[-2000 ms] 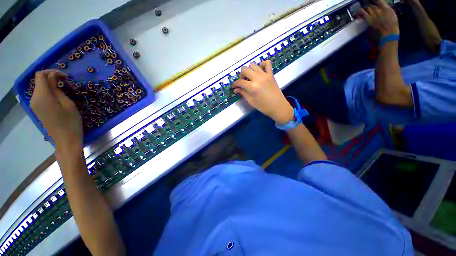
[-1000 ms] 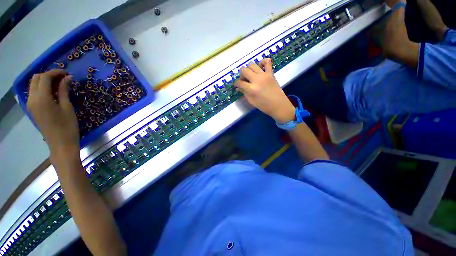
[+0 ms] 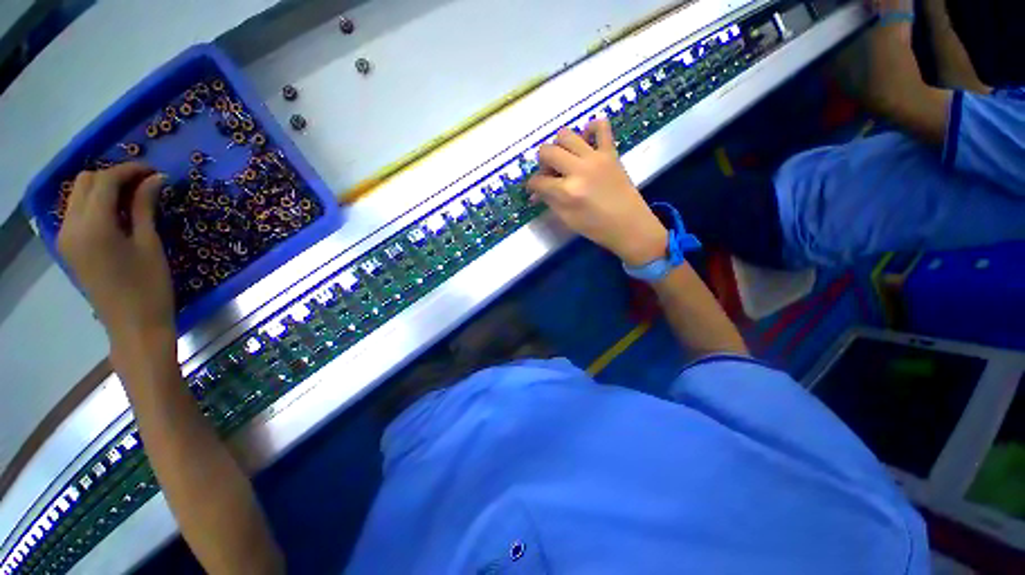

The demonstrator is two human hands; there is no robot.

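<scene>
A blue bin (image 3: 320,213) full of small copper-brown ring coils (image 3: 242,213) stands at the upper left. My left hand (image 3: 112,236) is over the bin's left part with its fingers curled down; the fingertips are partly hidden and I cannot tell whether they hold a coil. A long row of green circuit boards (image 3: 388,281) with silver-white squares along the far edge runs diagonally in a rail. My right hand (image 3: 590,191), with a blue wrist strap (image 3: 663,256), is over the boards with bent fingers; anything between its fingertips cannot be made out.
Several stray coils (image 3: 298,121) lie on the white surface (image 3: 450,67) beyond the rail. A yellow strip (image 3: 450,133) runs along that surface. Metal rail edges (image 3: 450,294) flank the boards. Another person's arm (image 3: 899,67) and blue sleeve are at the upper right. A dark panel (image 3: 899,393) is at the lower right.
The neighbouring person's hand has drawn back from the rail's far end toward the upper right. My left hand has lowered slightly in the bin. My right hand has barely moved.
</scene>
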